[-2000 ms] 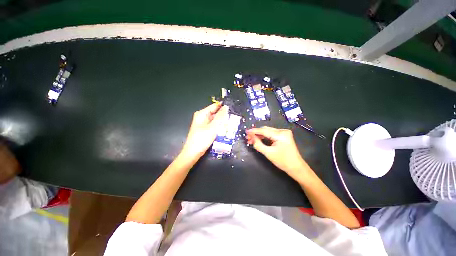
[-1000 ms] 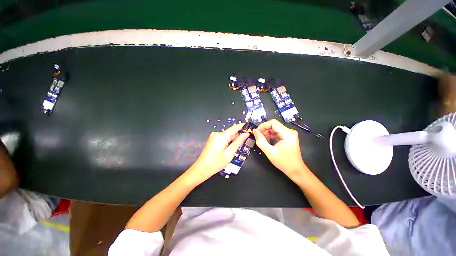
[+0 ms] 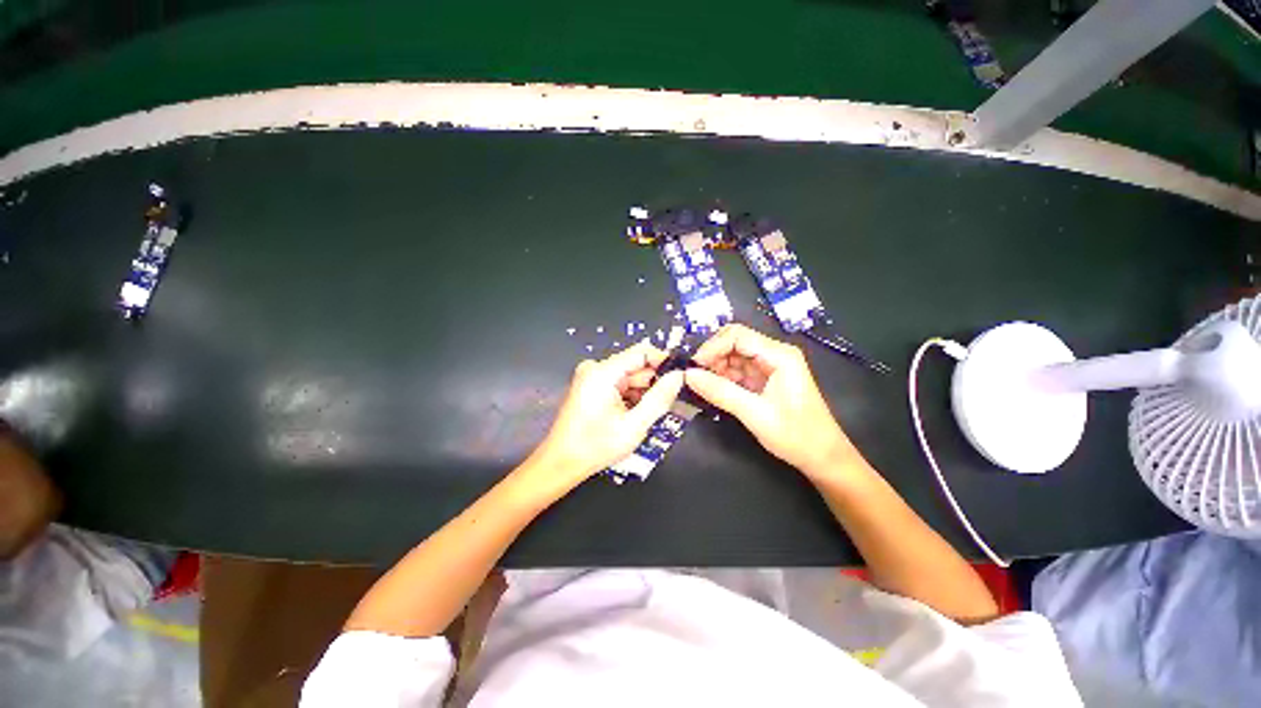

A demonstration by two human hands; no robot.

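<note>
A blue circuit board assembly (image 3: 661, 445) lies slanted on the dark mat under my hands. Its upper end has a black end module (image 3: 676, 362). My left hand (image 3: 603, 410) pinches this module from the left. My right hand (image 3: 762, 390) has its fingertips at the same module from the right; whatever small part lies between them is hidden. Tiny pale parts (image 3: 635, 332) are scattered just above my left hand. Two more boards lie beyond the hands, a nearer one (image 3: 697, 284) and a right one (image 3: 781, 282).
Another board (image 3: 147, 271) lies far left. A thin dark stick (image 3: 849, 351) lies by the right board. A white fan (image 3: 1021, 397) with a curved cord stands at right. A pale raised edge (image 3: 553, 108) and grey post (image 3: 1093, 69) are behind. People sit on both sides.
Since two seconds ago my hands came together and the board's lower end swung toward me. Over the last second my hands have barely moved; a board on the green belt shifted left.
</note>
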